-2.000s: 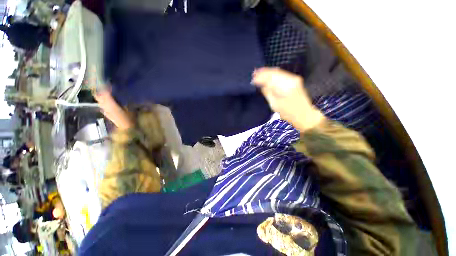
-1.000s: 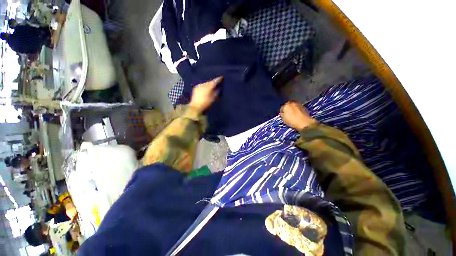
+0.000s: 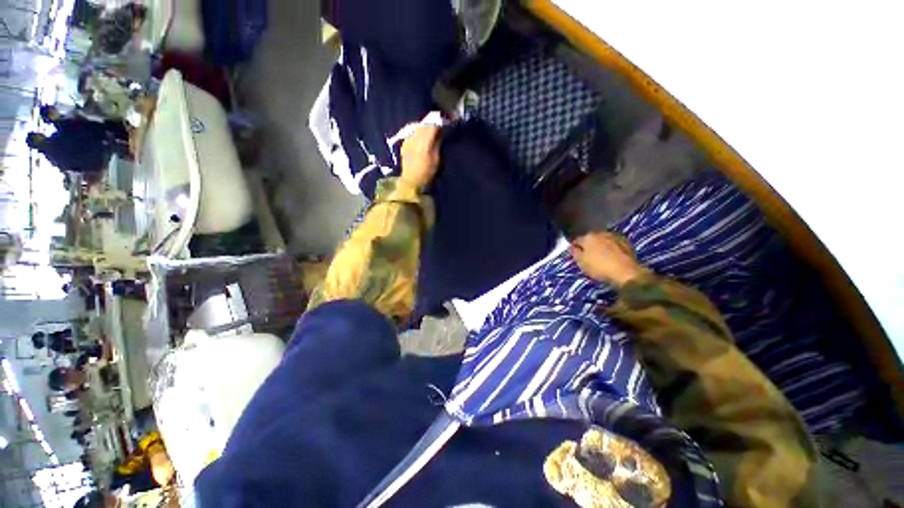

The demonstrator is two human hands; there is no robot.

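A dark navy cut panel (image 3: pixel 481 213) lies from the lap toward the checked seat, with a white edge along the apron. My left hand (image 3: pixel 421 154) is at the panel's far end, at a white bit of cloth, with its fingers partly hidden; whether it grips cannot be told for sure. My right hand (image 3: pixel 603 258) is curled at the panel's near right corner, on the striped apron (image 3: pixel 555 337). Heaped navy garment parts with white bits (image 3: pixel 372 104) lie beyond my left hand.
A checked-cloth seat (image 3: pixel 540 104) stands beyond the panel. The wood edge of the table (image 3: pixel 714 154) curves along the right. A white machine table (image 3: pixel 203 164), a wire-edged bin (image 3: pixel 253 283) and a white bag (image 3: pixel 213 397) are at left. People sit at machines far left.
The large navy piece held up at first is down. My left hand has moved away from me to the panel's far end. My right hand stays near the lap.
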